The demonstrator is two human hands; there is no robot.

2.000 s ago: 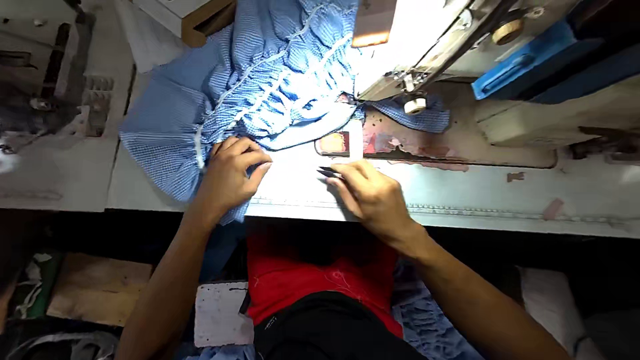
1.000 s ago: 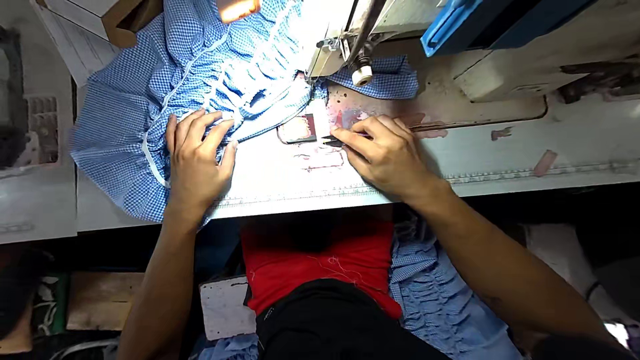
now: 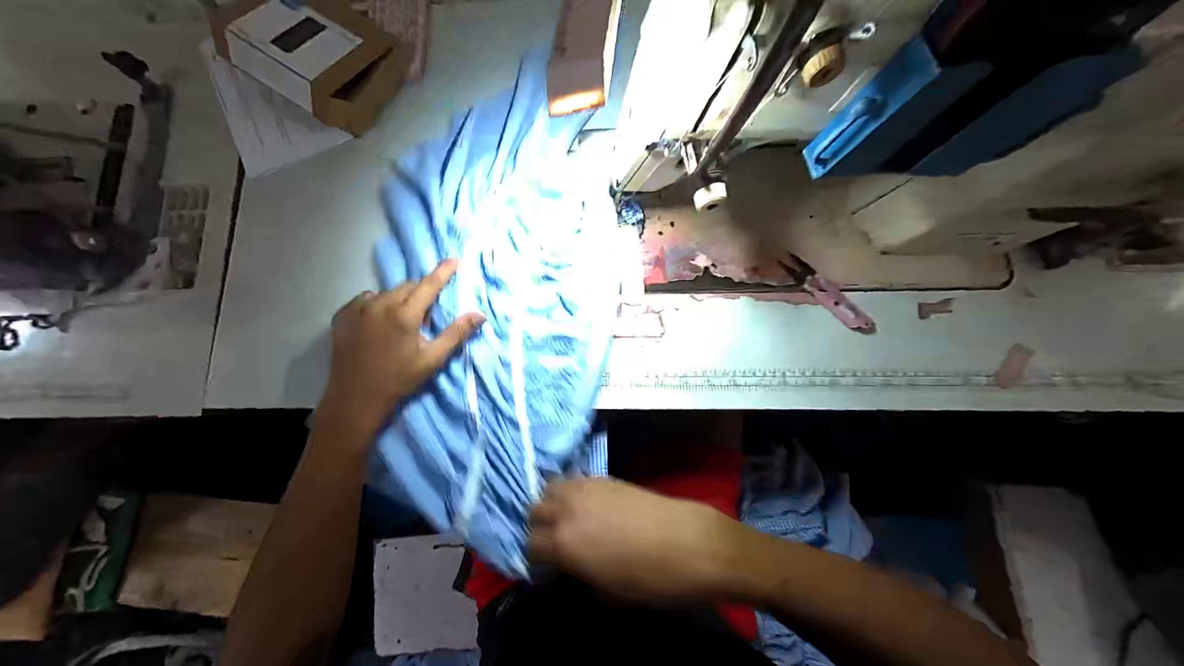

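Note:
Blue gathered fabric (image 3: 555, 361) with white trim strips runs from under the sewing machine head (image 3: 666, 157) down over the table's front edge. My left hand (image 3: 393, 347) rests on its left side, thumb and forefinger spread. Blurred by motion, my right hand (image 3: 620, 536) is at the fabric's lower end, below the table edge, its fingers closed on the cloth. Thread snips (image 3: 837, 301) with a pink handle lie on the machine bed, right of the needle area. Glare hides part of the fabric near the presser foot.
A cardboard box (image 3: 347, 79) and paper (image 3: 268, 129) lie at the back left. Another machine (image 3: 83, 213) stands far left. A blue holder (image 3: 879, 111) is fixed by the machine arm. A ruler strip (image 3: 795, 379) runs along the front edge; more gathered fabric (image 3: 786, 499) hangs below.
My right hand has left the table by the needle plate and moved down to the cloth's lower end. The fabric now hangs over the front edge. Snips now lie on the bed.

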